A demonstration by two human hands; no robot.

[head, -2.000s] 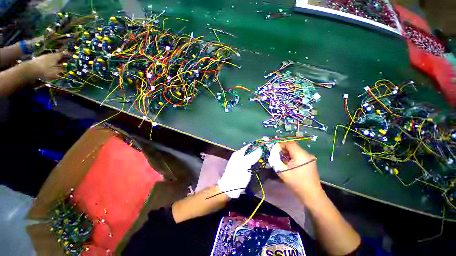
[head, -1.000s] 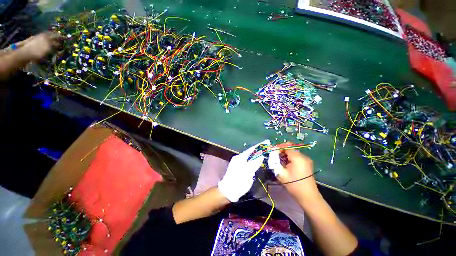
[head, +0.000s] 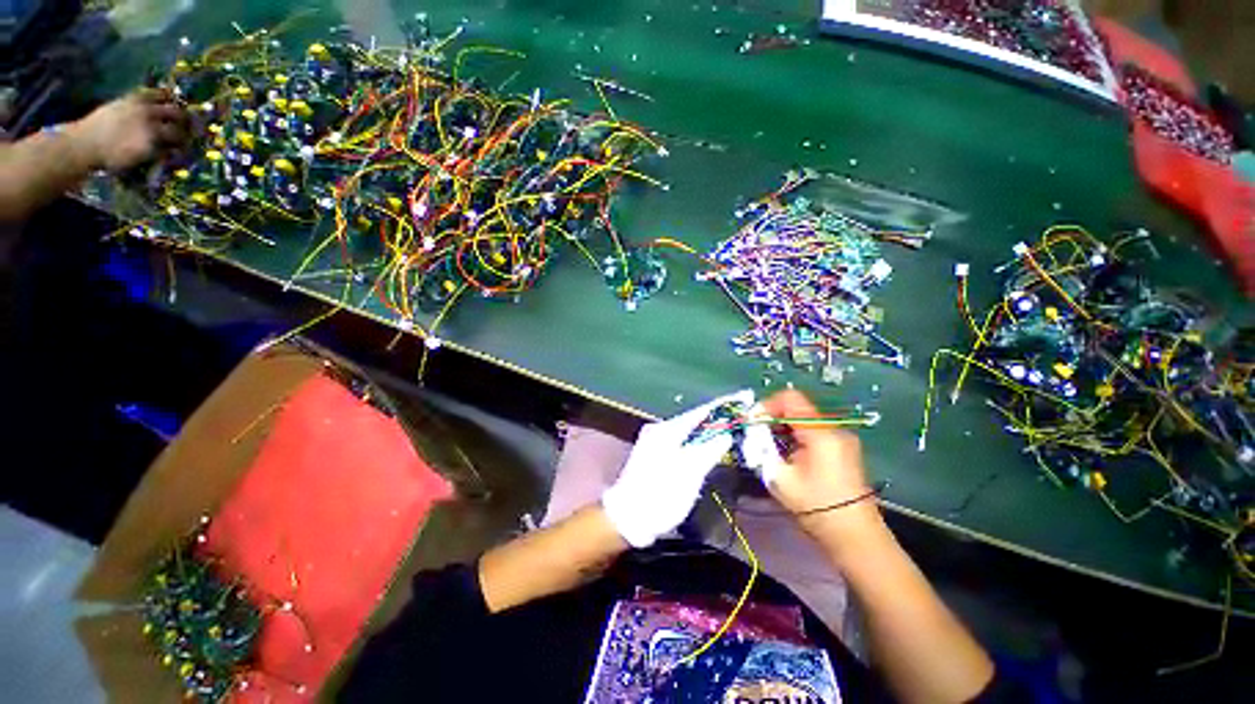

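Note:
My left hand (head: 663,472), in a white glove, holds a small wired circuit board (head: 728,418) above my lap, by the bench's near edge. My right hand (head: 812,461), mostly bare with white on its fingers, is closed at the same board, and the fingertips of both hands nearly meet there. The board is mostly hidden by the fingers. Red, yellow and green wires reach right from it to a white plug. A yellow wire hangs down over my lap, and a dark wire crosses my right wrist. A pile of short connector leads (head: 801,282) lies just beyond.
A large pile of boards with yellow and red wires (head: 454,193) lies left; another pile (head: 1087,344) lies right. Another person's hand (head: 138,131) is at the far left pile. A cardboard box (head: 152,481) with red liner (head: 324,509) holds boards. A white-framed tray (head: 963,52) is at the back right.
The board has stayed between both hands with small finger shifts. The red and yellow wires have tilted slightly. The other person's hand has moved at the left pile.

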